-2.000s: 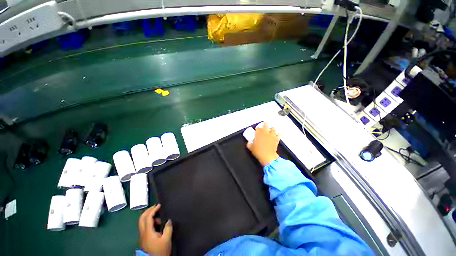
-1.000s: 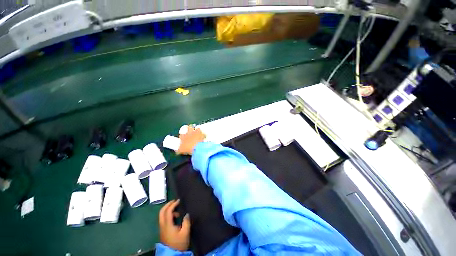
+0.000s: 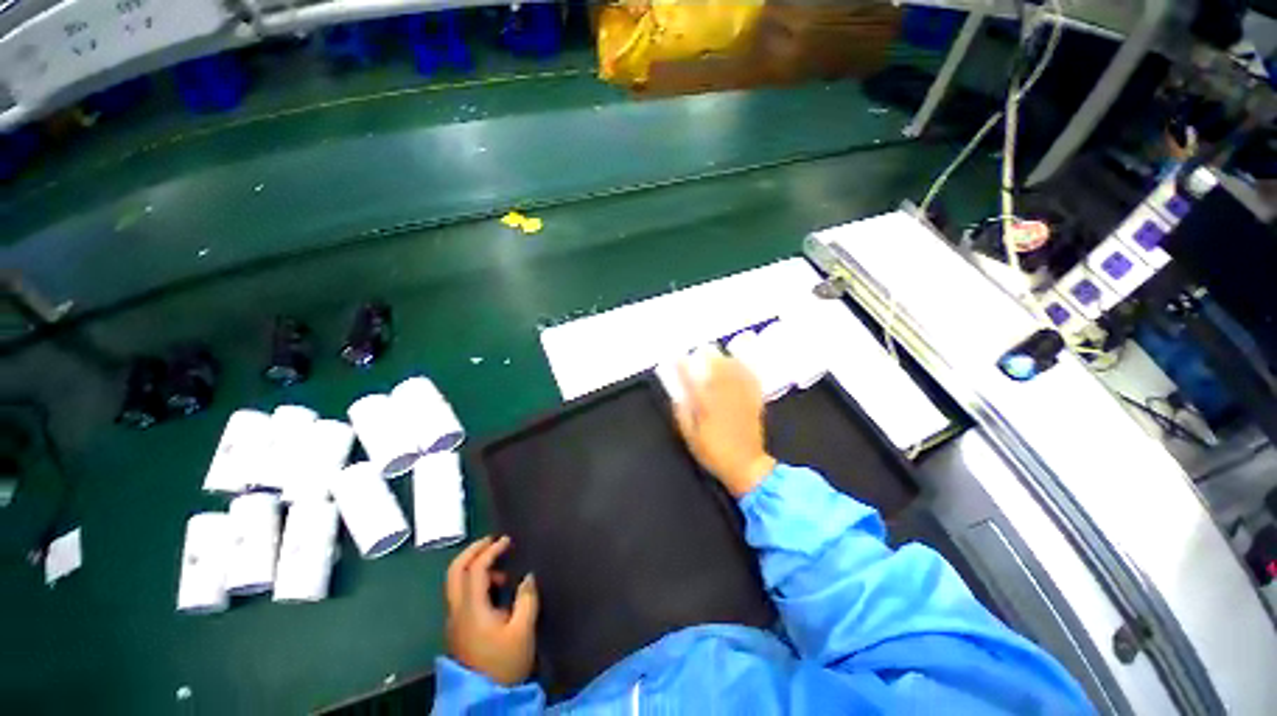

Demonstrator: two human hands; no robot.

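Observation:
A black tray (image 3: 616,518) with a divider lies in front of me, partly over the cream-white board (image 3: 616,346). My right hand (image 3: 724,420) is at the tray's far side, closed around white cylinders (image 3: 671,381), mostly hidden under the fingers. More white cylinders (image 3: 786,350) lie in the tray's far right corner, just right of that hand. My left hand (image 3: 490,616) rests at the tray's left edge, fingers curled and apart, with nothing visible in it. Several white cylinders (image 3: 304,541) lie grouped on the green bench left of the tray.
Several black cylindrical housings (image 3: 287,348) stand on the bench at the left. A white machine table (image 3: 980,322) with a metal rail runs along the right, bearing one black housing (image 3: 1032,355). A power strip (image 3: 1116,263) and white cords are beyond it. Yellow scraps (image 3: 522,223) lie on the bench.
My right hand has moved from the bench beside the tray's left corner rightward to the tray's far side, carrying white cylinders. Fewer cylinders stand on the bench. My left hand stays at the tray edge.

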